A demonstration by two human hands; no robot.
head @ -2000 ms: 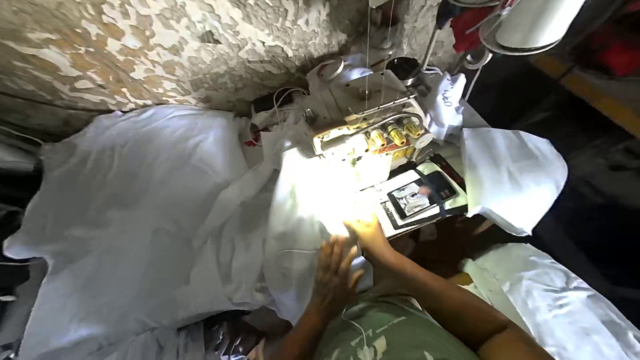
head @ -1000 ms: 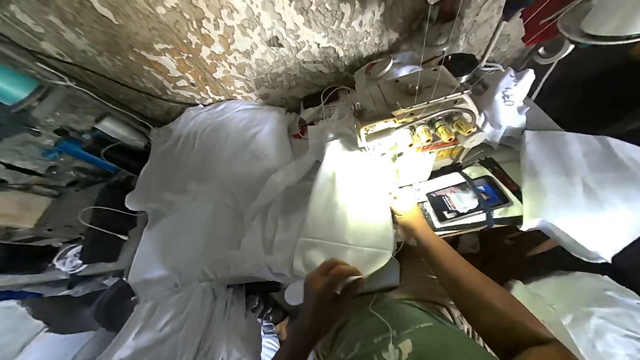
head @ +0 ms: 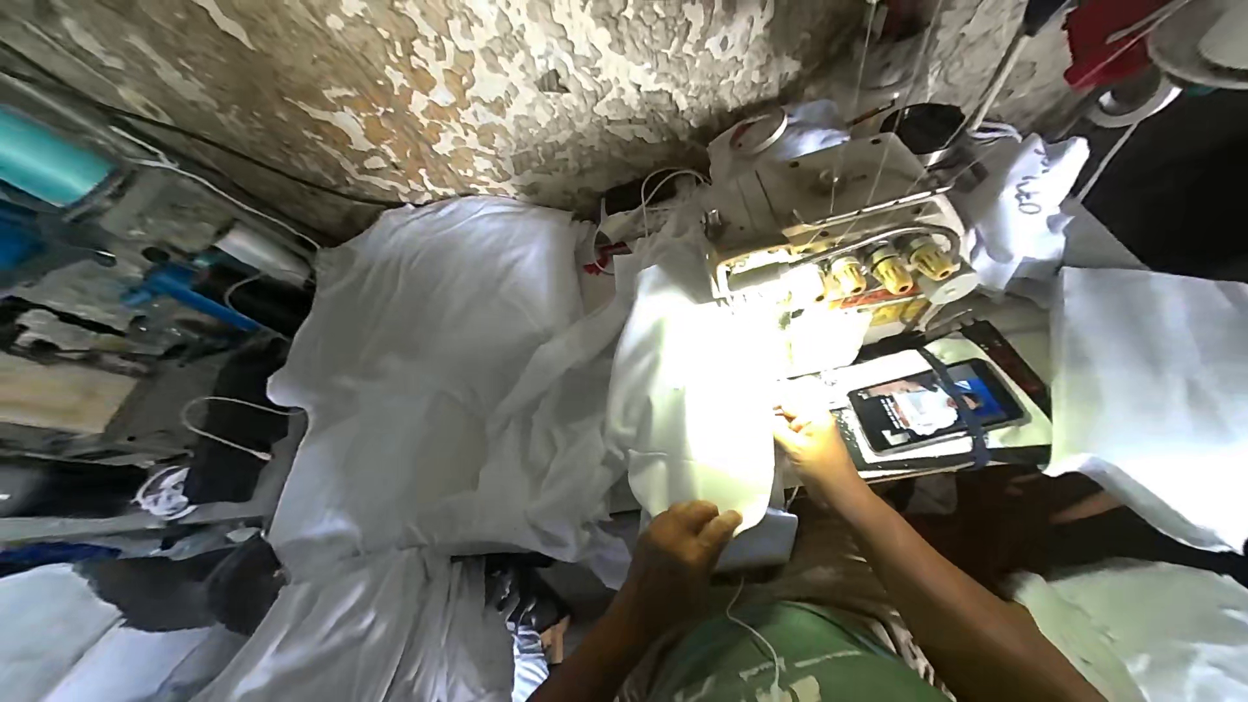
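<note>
A white fabric piece (head: 673,409) lies under the bright lamp of an overlock sewing machine (head: 829,205). My left hand (head: 687,541) pinches its near edge between thumb and fingers. By the machine's needle area, my right hand (head: 814,439) has its fingertips at the fabric's right edge; glare hides exactly what they grip. Just right of that hand, a smartphone (head: 931,405) is strapped down by a dark band. The needle and presser foot are lost in the glare.
A large heap of white cloth (head: 439,370) covers the left side. More white fabric (head: 1150,390) hangs at right. Behind stands a peeling wall (head: 585,88). Another machine with a teal thread cone (head: 49,156) is at far left. Yellow tension knobs (head: 889,268) face me.
Since two seconds ago, my left hand has moved away from my right, toward my body, and now pinches the fabric's near edge. The view has swung left.
</note>
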